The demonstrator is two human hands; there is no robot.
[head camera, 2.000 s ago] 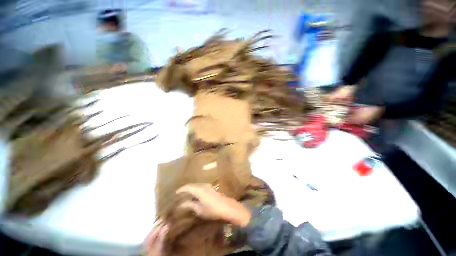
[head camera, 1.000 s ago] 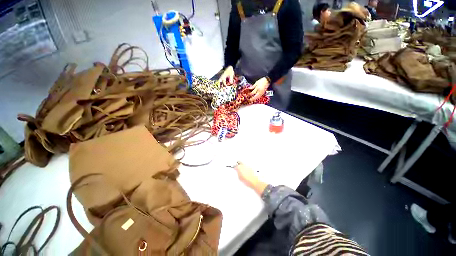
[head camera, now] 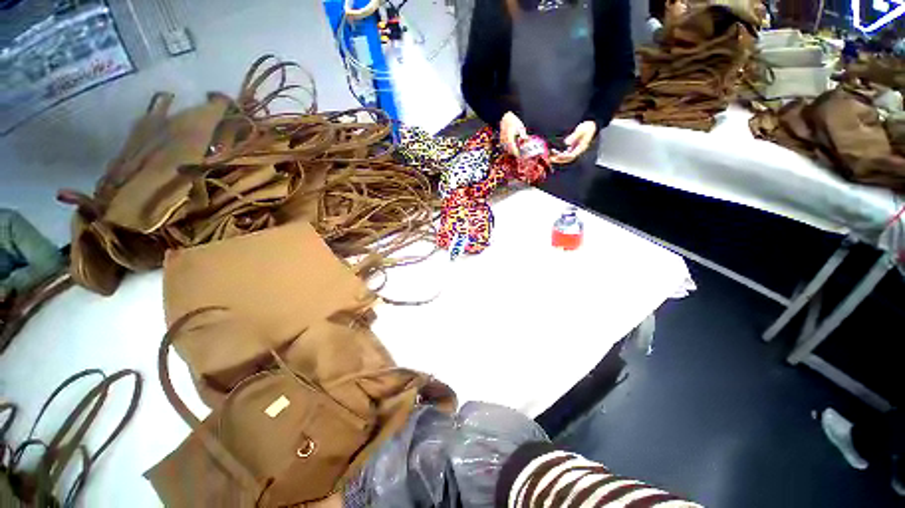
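A tan-brown bag body (head camera: 298, 437) lies nearest in front of me at the lower left. A small pale label (head camera: 277, 406), a shiny ring (head camera: 307, 447) and a long brown handle show on it. A wide, flat brown panel (head camera: 263, 288) spreads behind it. My right sleeve, grey then zebra-striped, crosses the bottom and covers the bag's right side. My right hand is not visible beyond the sleeve, at the picture's bottom edge. My left hand is out of the picture.
Brown bags with tangled straps (head camera: 268, 184) are heaped at the back. Leopard-print pieces (head camera: 466, 208) lie beside a person's hands across the white table (head camera: 516, 317). A small bottle with red liquid (head camera: 567, 231) stands at right. Loose straps (head camera: 84, 437) lie at left.
My right hand has left the white table to the right of the bag; its sleeve now lies over the bag's lower right. The other person's hands have lifted a red piece.
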